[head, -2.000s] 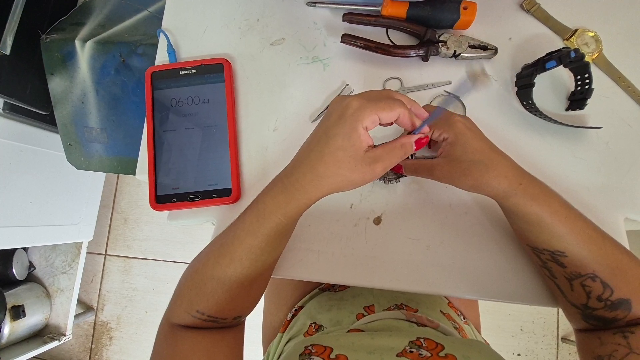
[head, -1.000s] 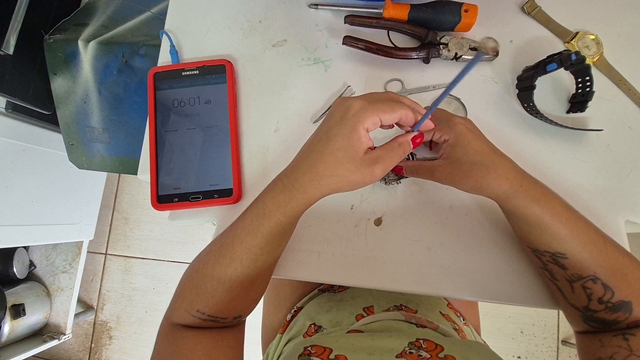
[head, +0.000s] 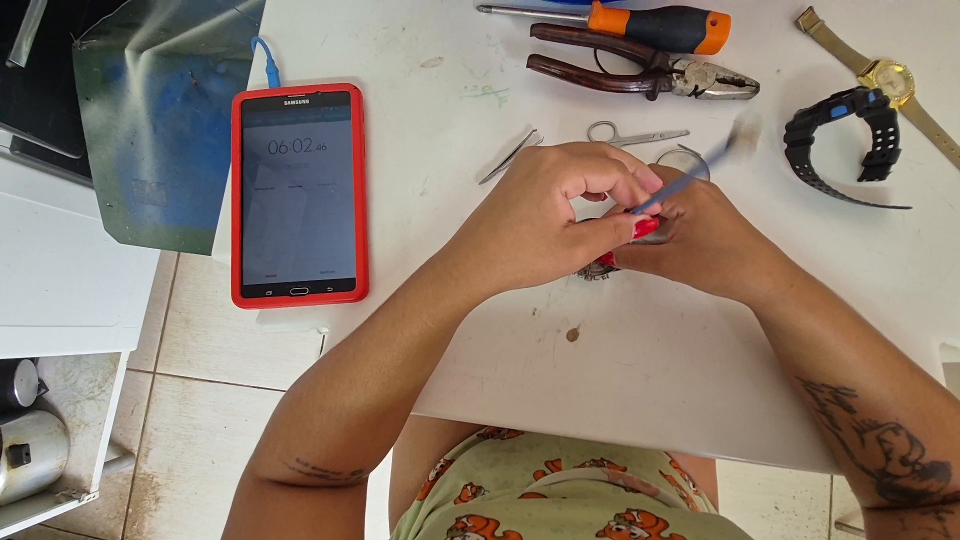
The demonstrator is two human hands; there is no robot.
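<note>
My left hand (head: 551, 214) grips a thin blue stick (head: 686, 178) between thumb and fingers; its far end, a pale tip, is blurred. Close beside it, my right hand (head: 694, 240) holds a metal wristwatch (head: 596, 271), mostly hidden under both hands. Small metal scissors (head: 637, 137) lie just beyond the fingers, with a round clear glass or ring (head: 686, 161) at the right hand's knuckles. Metal tweezers (head: 510, 157) rest beyond my left wrist.
Combination pliers (head: 652, 71) and a screwdriver (head: 660, 24) lie at the table's far side. A black watch strap (head: 806, 142) and a gold-coloured watch (head: 892, 81) are at the right. A red-cased tablet (head: 361, 195) with a blue cable (head: 271, 69) lies at the left.
The blue stick's outer end has shifted between frames and is blurred again now. Both hands stay in nearly the same place around the watch.
</note>
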